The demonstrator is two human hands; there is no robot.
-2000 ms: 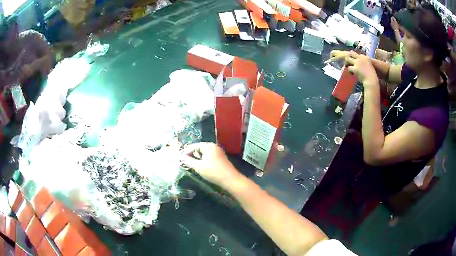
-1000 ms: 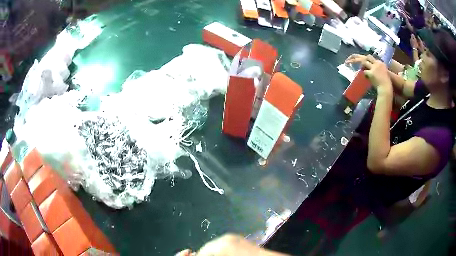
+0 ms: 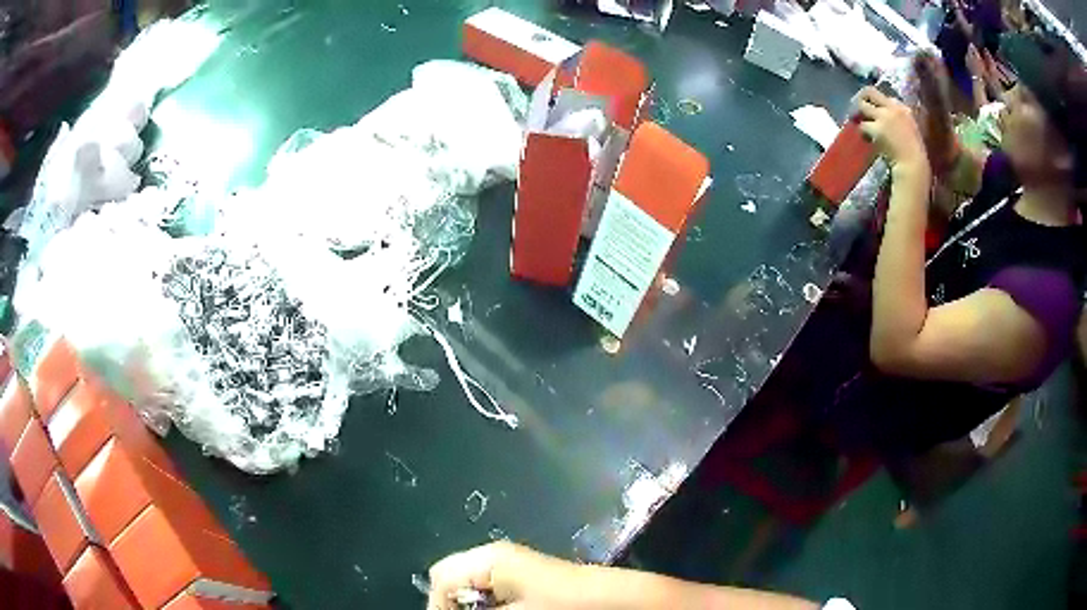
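My right hand (image 3: 513, 576) is at the bottom centre, cut off by the lower edge, its fingers curled around a small silver-grey piece (image 3: 472, 597), partly hidden. My left hand is out of the picture. An open clear bag (image 3: 256, 447) at left centre holds a heap of silver-grey and dark small packs (image 3: 256, 334). Beside it a white cord (image 3: 463, 379) trails onto the dark-green table. Two orange retail boxes stand at table centre: one (image 3: 551, 215) is open with whitish contents, the other (image 3: 626, 262) shows its white printed side and leans slightly.
Closed orange boxes (image 3: 149, 536) form a block at lower left. Crumpled clear bags (image 3: 441, 125) spread across the left of the dark-green table (image 3: 358, 500). An orange box (image 3: 519, 45) lies behind the open one. A neighbouring worker (image 3: 989, 310) at right handles an orange box (image 3: 843, 161).
My right hand has moved from the clear bag down to the bottom edge and now shows more than one second ago. The view has shifted, moving the boxes up in the picture.
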